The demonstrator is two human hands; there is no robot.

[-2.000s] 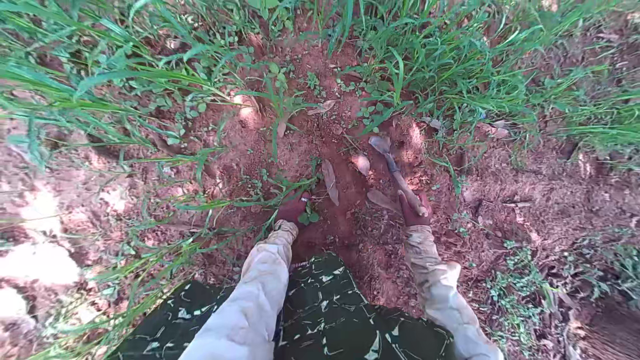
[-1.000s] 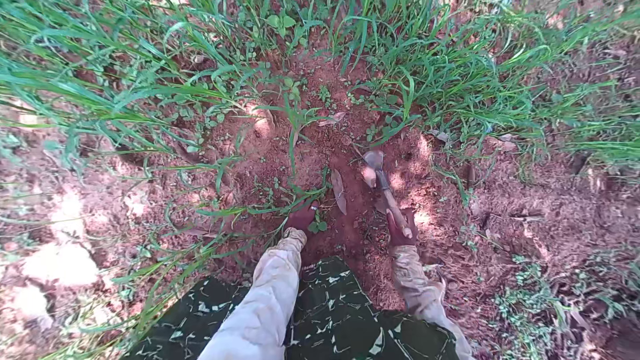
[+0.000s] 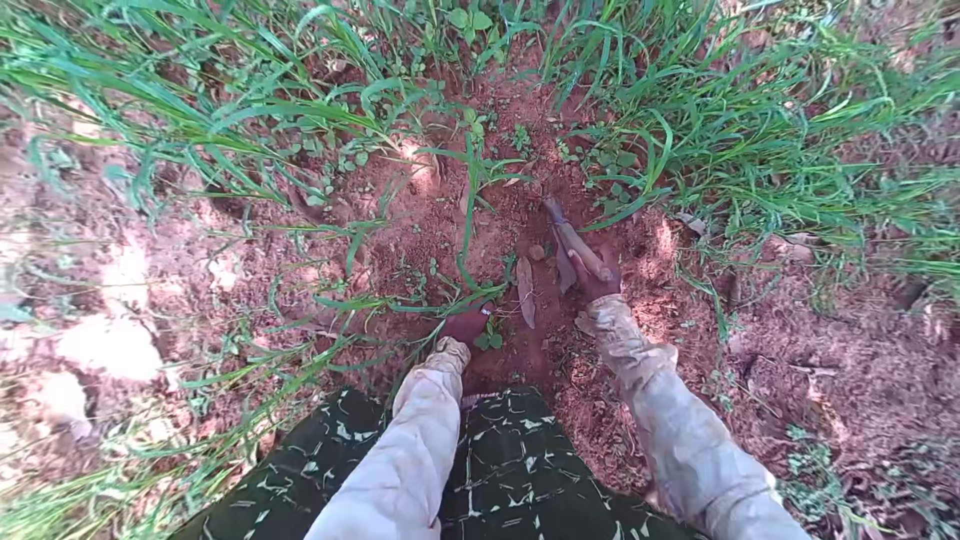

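Observation:
My right hand (image 3: 598, 279) is closed around the wooden handle of a small hand hoe (image 3: 581, 251). The tool's head points up and away, and its blade lies low against the red soil just left of the handle. My left hand (image 3: 466, 322) is down at the soil among grass blades and small leafy weeds (image 3: 489, 337); its fingers are partly hidden, and whether it grips the stems is unclear. A dry brown leaf (image 3: 526, 292) lies on the soil between both hands.
Tall green grass (image 3: 735, 142) grows at the upper right, with more grass (image 3: 202, 105) at the upper left. A patterned dark green cloth garment (image 3: 525, 465) covers my lap at the bottom. Bare reddish soil (image 3: 862, 345) extends to the right.
The hoe has turned in my right hand, and its head now sits closer to the soil near the dry leaf. My left hand stays low among the weeds.

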